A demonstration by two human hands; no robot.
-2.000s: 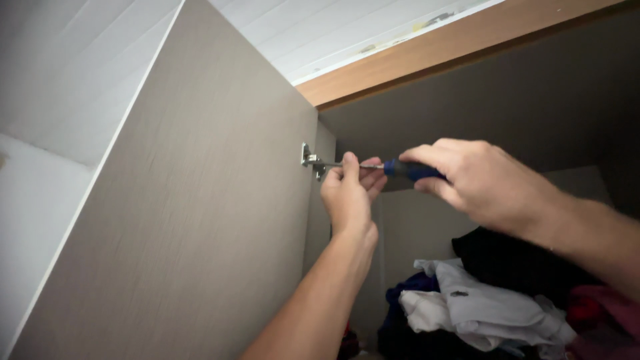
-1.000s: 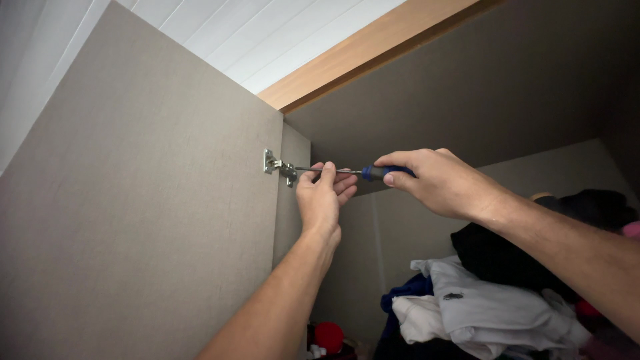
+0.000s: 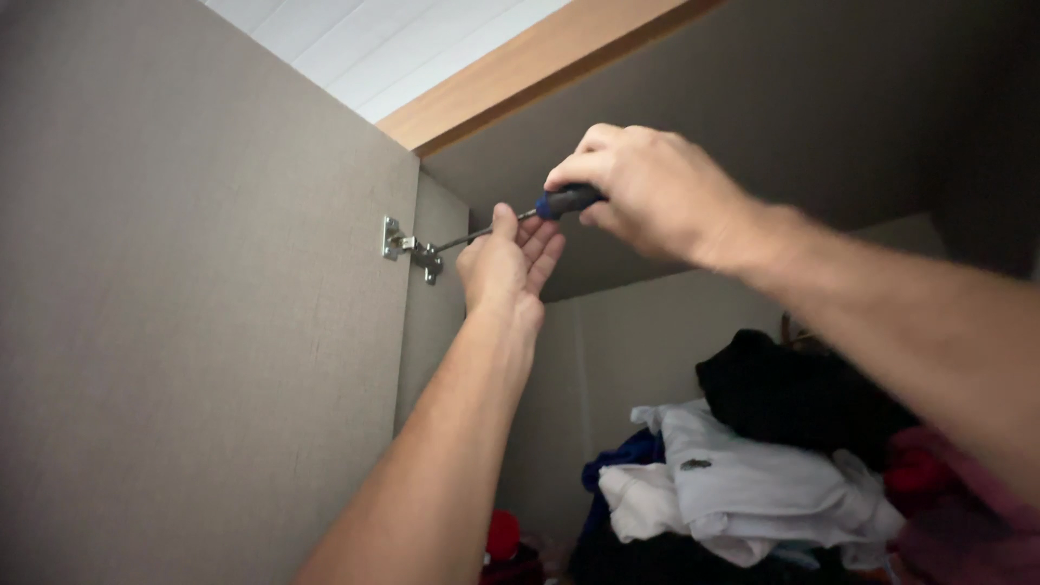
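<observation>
My right hand [image 3: 650,191] grips the black and blue handle of a screwdriver [image 3: 569,201]. The thin metal shank slants down to the left, and its tip meets a metal cabinet hinge [image 3: 426,258] near the upper corner of the cupboard. My left hand [image 3: 512,256] steadies the shank between thumb and fingers, with the other fingers loosely curled, palm up. The hinge's cup plate is fixed to the grey-brown door [image 3: 211,309], and its arm reaches the cupboard's side panel [image 3: 439,203]. Whether the tip sits in a screw head cannot be told.
A wooden edge strip [image 3: 528,73] runs along the cupboard's top front, under a white panelled ceiling [image 3: 366,41]. Inside lies a pile of clothes: a light grey garment [image 3: 756,479], a black one [image 3: 796,390] and reddish ones [image 3: 951,496]. A red object [image 3: 502,535] is low down.
The handle end of the screwdriver has risen with my right hand, so the shank now slants more. My left hand stays on the shank. The view has shifted somewhat.
</observation>
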